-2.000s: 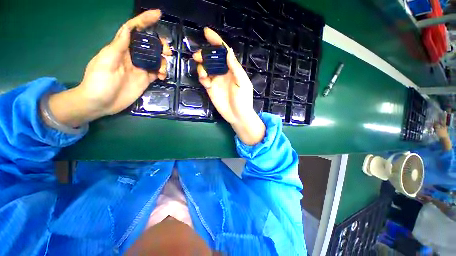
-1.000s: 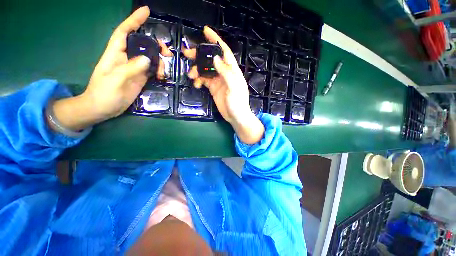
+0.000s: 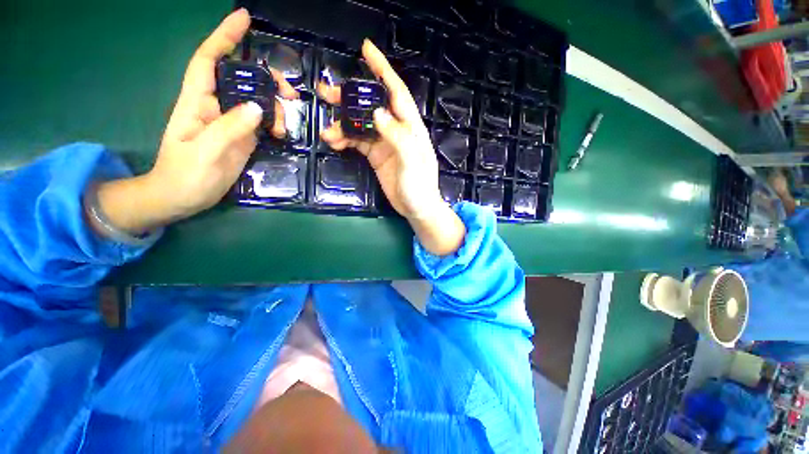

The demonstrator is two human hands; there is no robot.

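Note:
My left hand point(image 3: 200, 133) holds a black smartwatch unit point(image 3: 246, 84) by its edges, its lit face up with small white text and the thumb on its lower part. My right hand point(image 3: 399, 146) holds a second smartwatch unit point(image 3: 362, 106), its face showing white text with small red and green marks, thumb at its right edge. Both units are above a glossy black blister tray point(image 3: 506, 111) with square pockets, which lies flat on the green bench. The hands hide part of the tray.
A pen point(image 3: 585, 142) lies on the bench right of the tray. A pale strip point(image 3: 639, 93) runs behind it. Another black tray point(image 3: 732, 204) is further right. A beige fan point(image 3: 717, 307) and a tray with units point(image 3: 643, 399) are at lower right. Another person's blue sleeve point(image 3: 773, 293) shows at the right edge.
My left thumb has moved onto the unit's face, and my right thumb onto its unit's edge. Both screens now show different content, with red and green marks on the right one.

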